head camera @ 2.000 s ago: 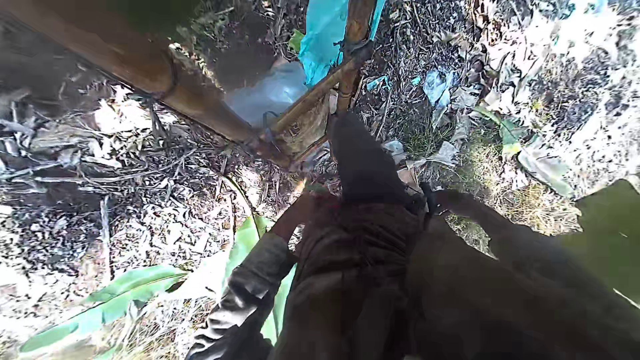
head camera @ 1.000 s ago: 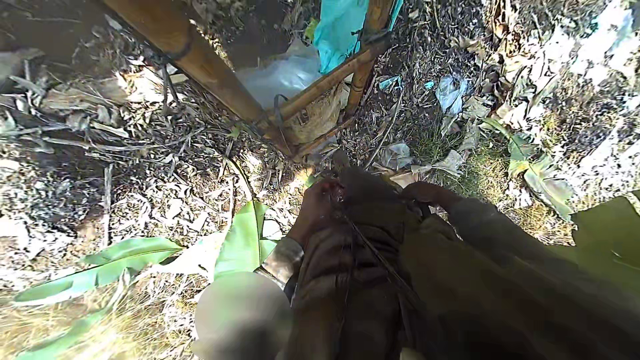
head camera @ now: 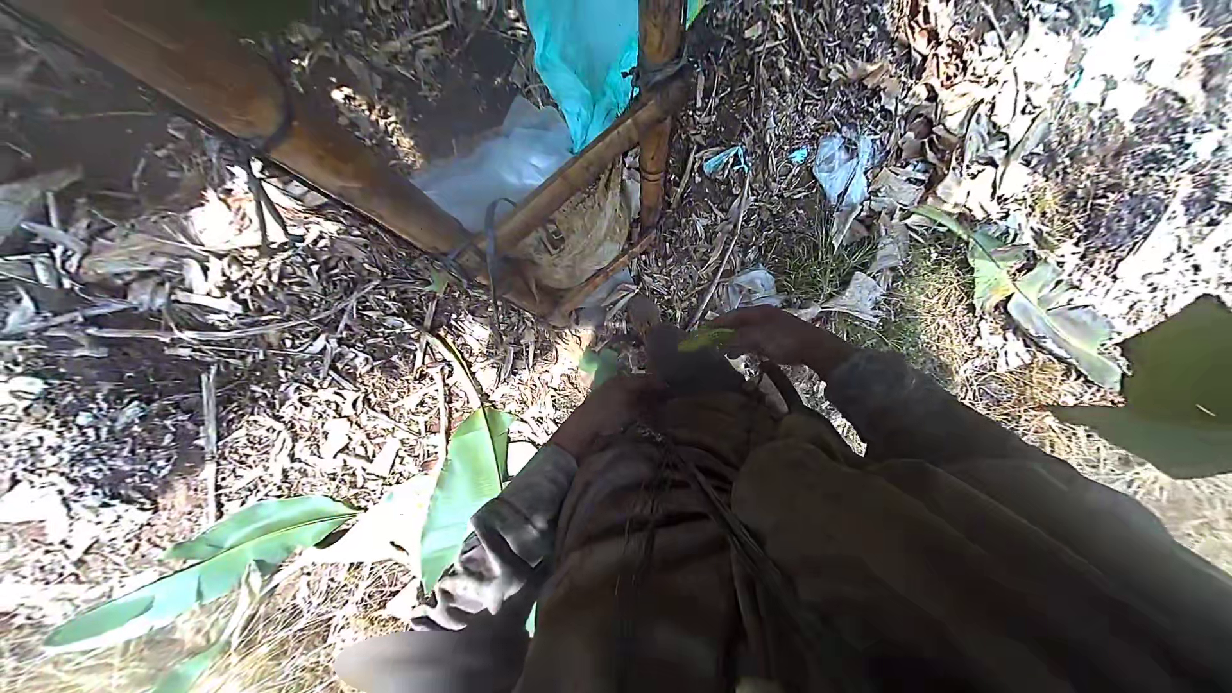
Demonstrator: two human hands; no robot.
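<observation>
My left hand (head camera: 616, 409) rests against the front of dark brown clothing (head camera: 664, 529), low in the middle of the head view. Its fingers are in deep shade, and what they touch cannot be made out. Farther right, my right hand (head camera: 775, 337) reaches inward beside a small yellow-green patch (head camera: 707, 340); whether it grips anything is unclear. A dark, rounded form (head camera: 679, 361) lies between the two hands. Thin dark strands (head camera: 712, 491) hang down over the clothing below them.
Bamboo poles (head camera: 337, 168) tied at their joints form a frame ahead and to the left. Turquoise plastic sheeting (head camera: 582, 63) and clear plastic (head camera: 505, 164) lie behind it. Broad green leaves (head camera: 467, 491) and dry litter cover the ground. Another large leaf (head camera: 1184, 385) is at the right.
The dark knee-like form that reached up to the bamboo frame two seconds ago has lowered. My right hand has come away from the clothing's right side and now shows more plainly, farther forward.
</observation>
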